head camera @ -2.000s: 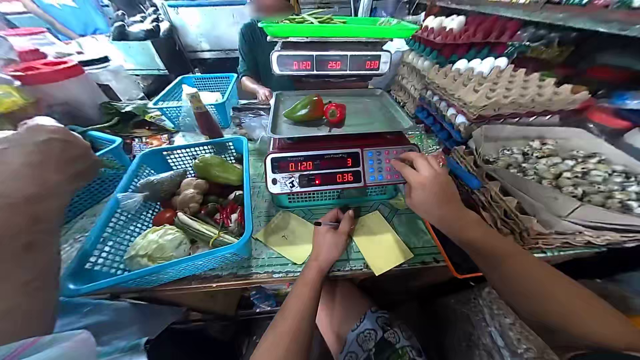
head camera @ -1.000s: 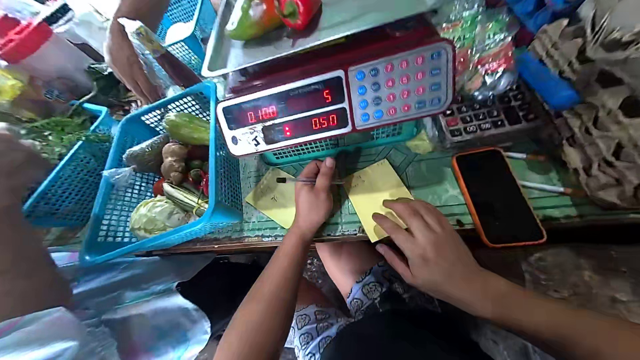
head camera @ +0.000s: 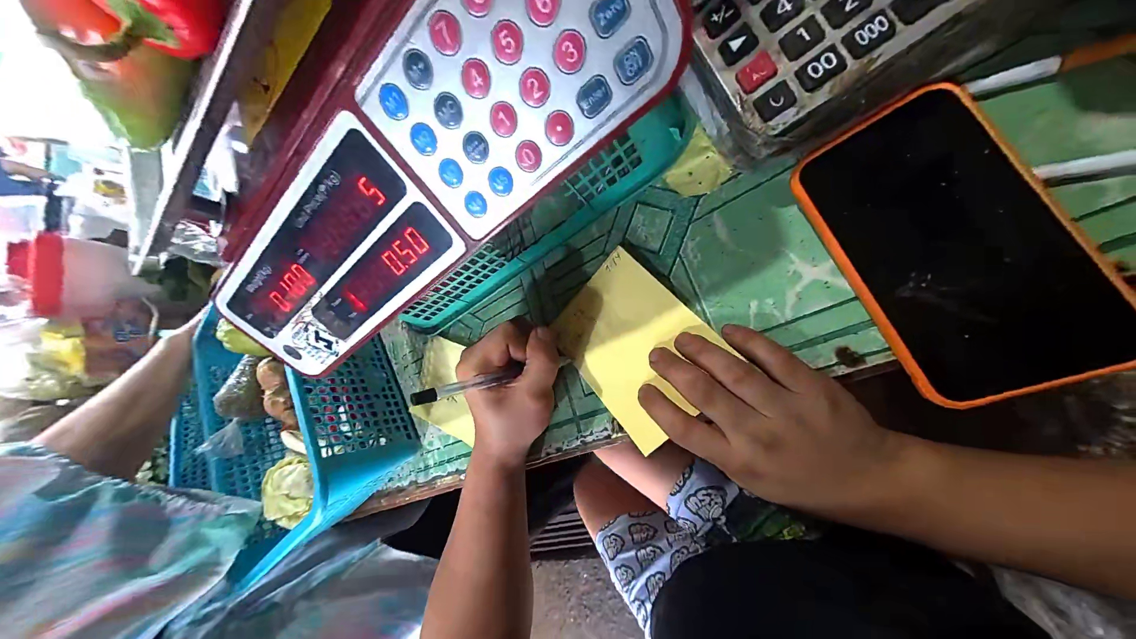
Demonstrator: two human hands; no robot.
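Note:
My left hand [head camera: 508, 386] is closed on a black-capped clear pen [head camera: 461, 387], its fist at the left edge of a yellow paper sheet [head camera: 621, 342]. My right hand [head camera: 745, 399] lies palm down with spread fingers on that sheet's lower right part. The sheet bears a small bit of writing at its top corner. Another yellow paper [head camera: 448, 417] lies partly hidden behind the pen and my left hand. Above them stands a red and white digital scale [head camera: 461, 235] with lit red digits; red and green peppers [head camera: 133, 80] are at its tray.
On the right lie a phone in an orange case [head camera: 963, 248] and a large-key calculator [head camera: 799, 53]. A teal basket [head camera: 612, 169] sits under the scale. At the left are a blue basket of vegetables [head camera: 355, 417] and another person's forearm [head camera: 124, 399]. The table edge runs below my hands.
My right hand has gone from the scale's keypad to the yellow paper. The scale's digits differ from those two seconds ago. The view has tilted and come much nearer to the table.

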